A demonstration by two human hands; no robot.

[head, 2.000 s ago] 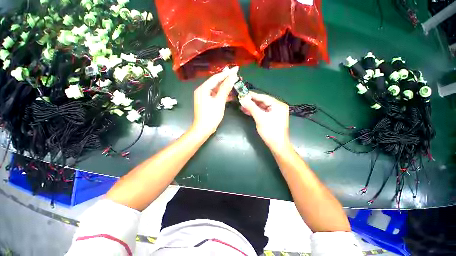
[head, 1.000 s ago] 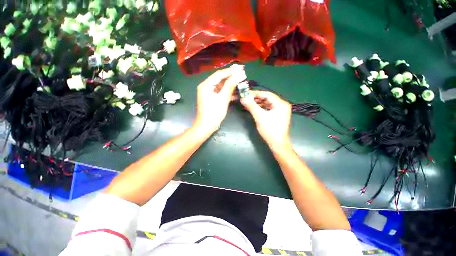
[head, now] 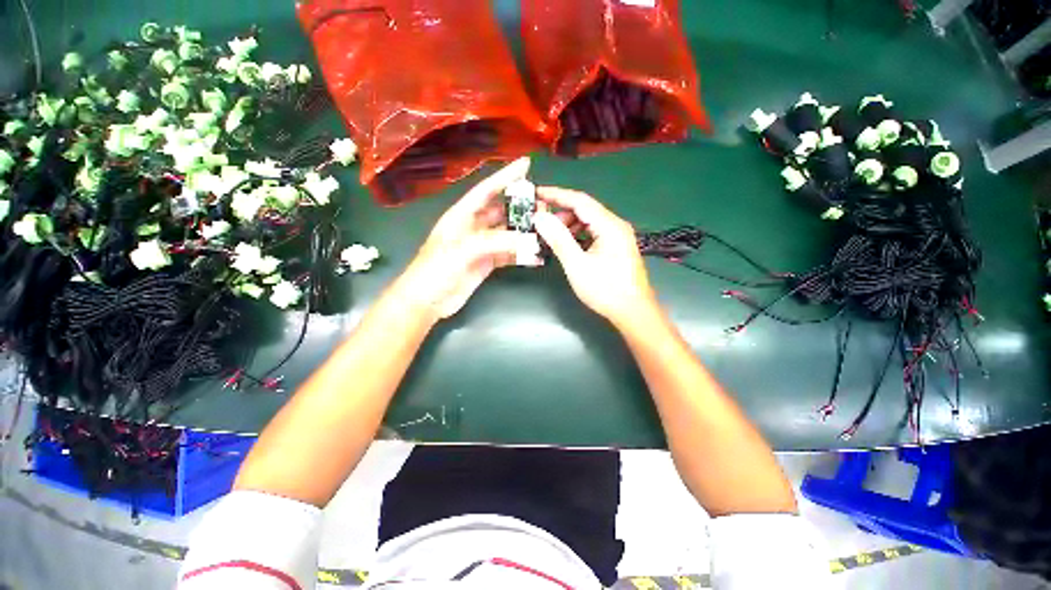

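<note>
A small green-and-white circuit board point(head: 521, 212) with pale end fittings stands upright between my hands, in front of the red bags. My left hand point(head: 470, 244) holds it from the left, with the thumb at its lower white fitting point(head: 527, 248). My right hand point(head: 590, 246) holds it from the right, fingers curled around its side. A black coiled cable point(head: 672, 241) with red-tipped ends lies right of my right hand. Its join to the unit is hidden by the hand.
Two red bags point(head: 421, 87) point(head: 611, 69) with dark sleeves lie open towards me. A loose harness heap point(head: 127, 311) with pale fittings lies left. A bundle of sleeved units point(head: 887, 259) lies right. Blue bins point(head: 213, 470) and a blue plastic stool point(head: 882, 496) show below the bench edge.
The unit has turned more upright, and my left thumb has moved down to its lower end. My right hand has closed in around its side. The whole view has shifted slightly.
</note>
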